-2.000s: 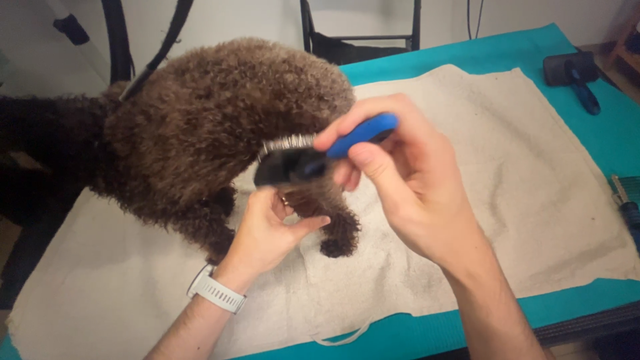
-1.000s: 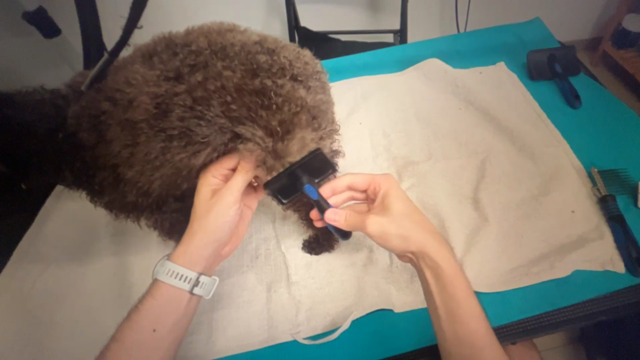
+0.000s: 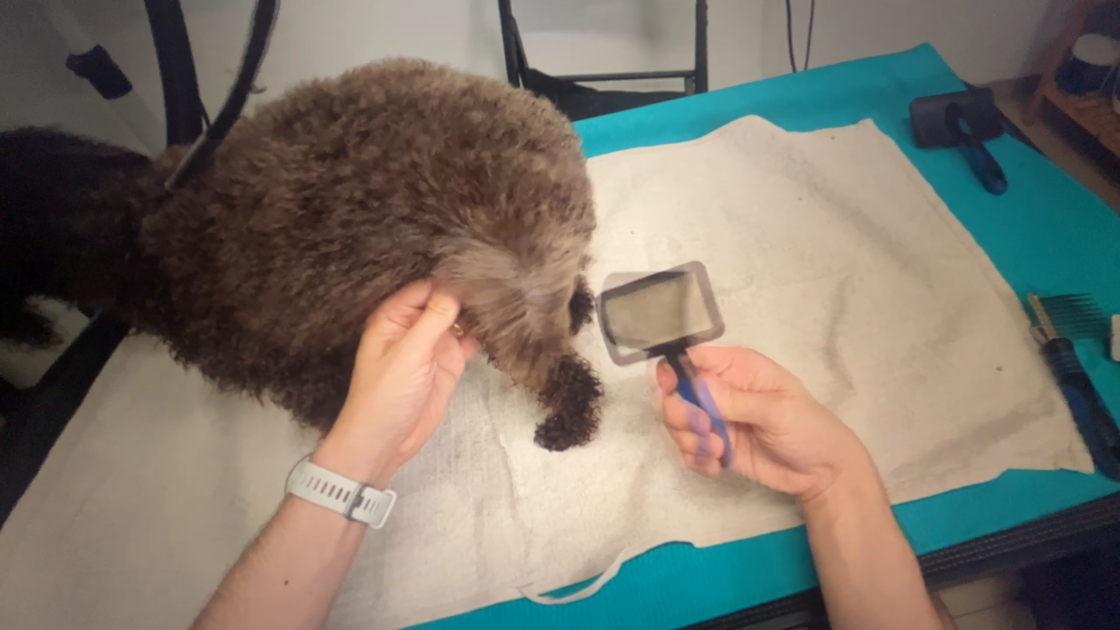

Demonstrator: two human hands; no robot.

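Observation:
A curly brown dog (image 3: 376, 175) stands on a cream towel (image 3: 787, 227), its head outside the view or hidden at the left. My left hand (image 3: 407, 367), with a pale watch strap at the wrist, grips fur on the dog's hind leg (image 3: 525, 324) between thumb and fingers. To the right of that leg, my right hand (image 3: 752, 420) holds a slicker brush (image 3: 662, 313) by its blue and black handle. The brush head is upright, apart from the coat and slightly blurred. Fur on the upper leg lies straightened, while the paw end (image 3: 569, 407) is tightly curled.
A second slicker brush (image 3: 958, 122) lies at the far right corner of the teal table cover (image 3: 700, 114). A metal comb with a dark handle (image 3: 1081, 394) rests at the right edge. Behind the table stands a black folding chair (image 3: 604, 77). Black straps or arms (image 3: 227, 87) rise beside the dog.
The brush has moved right, off the dog's leg where it lay one second ago, and its head has turned. My left hand stays at the leg fur.

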